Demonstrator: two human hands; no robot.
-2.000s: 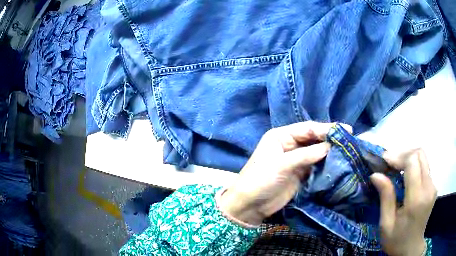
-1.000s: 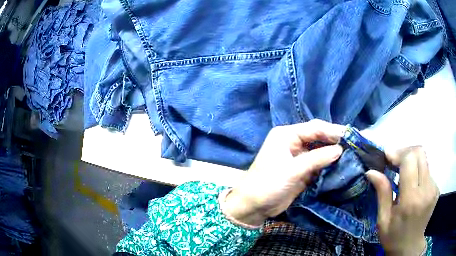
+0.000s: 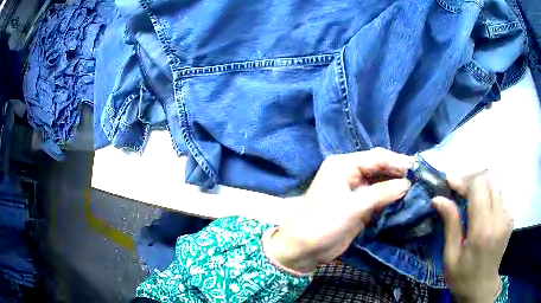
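Observation:
A large blue denim garment (image 3: 255, 112) lies spread on the white table, with double-stitched seams across it. A bunched denim part with a stitched band (image 3: 394, 254) is held over the table's front edge, close to my body. My left hand (image 3: 338, 207) pinches the upper edge of this part between thumb and fingers. My right hand (image 3: 480, 237) is at its right side, fingers curled around a small dark tool that looks like thread snips (image 3: 434, 180). The tool's tips are close to my left fingertips, and most of it is hidden or blurred.
The white table (image 3: 136, 177) has a curved front edge. A heap of ruffled blue pieces (image 3: 62, 77) hangs at the left. The grey floor with a yellow line (image 3: 107, 229) shows at the lower left. More denim (image 3: 501, 35) lies at the upper right.
The stitched edge in my left hand has turned, and less of its yellow stitching shows. The dark tool has come nearer my left fingertips. The view has shifted slightly.

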